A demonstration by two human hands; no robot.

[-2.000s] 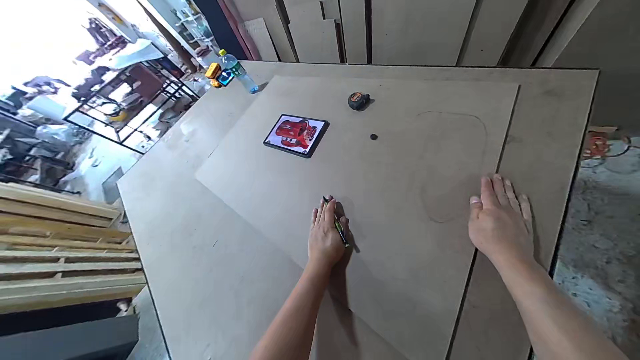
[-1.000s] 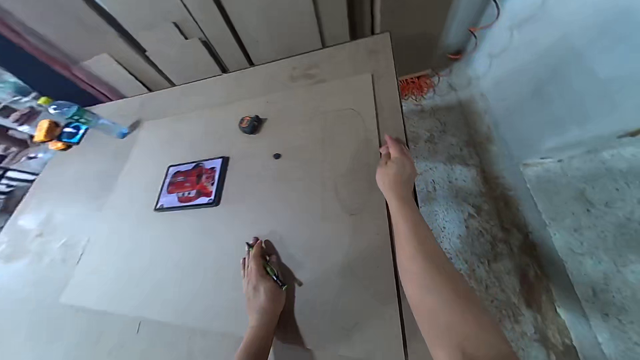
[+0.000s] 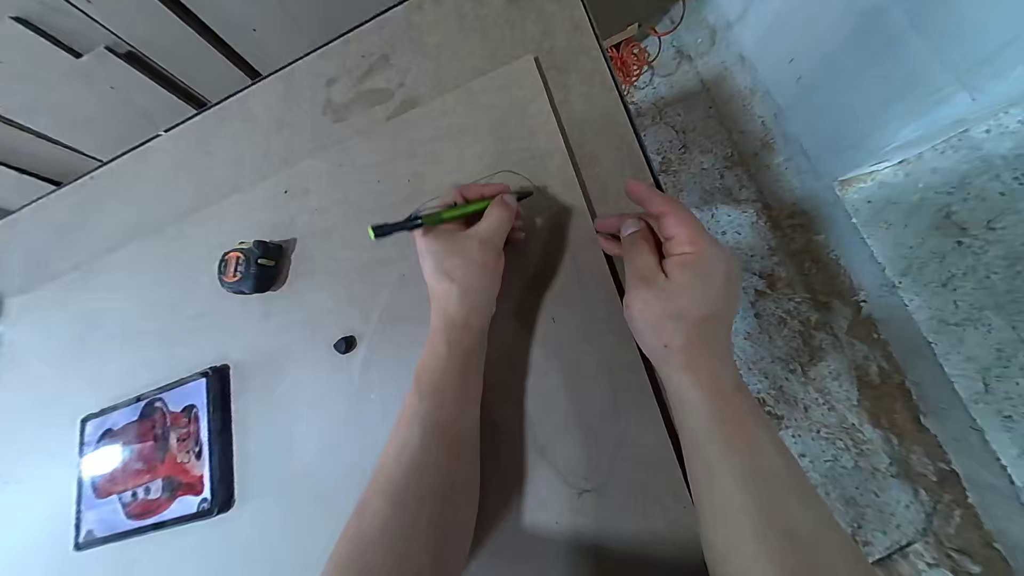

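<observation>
My left hand holds a green and black marking pencil, its dark tip at the upper end of a faint curved line drawn on a thin pale board. Beside the board's right edge is my right hand, fingers bent and thumb near the fingertips, with nothing visible in it. Left of my left hand a black tape measure lies on the board. A small dark round piece sits below it. Farther down at the left lies a tablet showing a red shape.
The board rests on a larger table sheet, whose dark-edged right side borders a rough concrete floor. An orange coiled hose lies on the floor at the top right. Grey panels with dark gaps stand beyond the table.
My left hand has moved up the board with the pencil, from near the tablet to the drawn line. My right hand, earlier flat on the board's edge, is now raised and curled. The view has swung right.
</observation>
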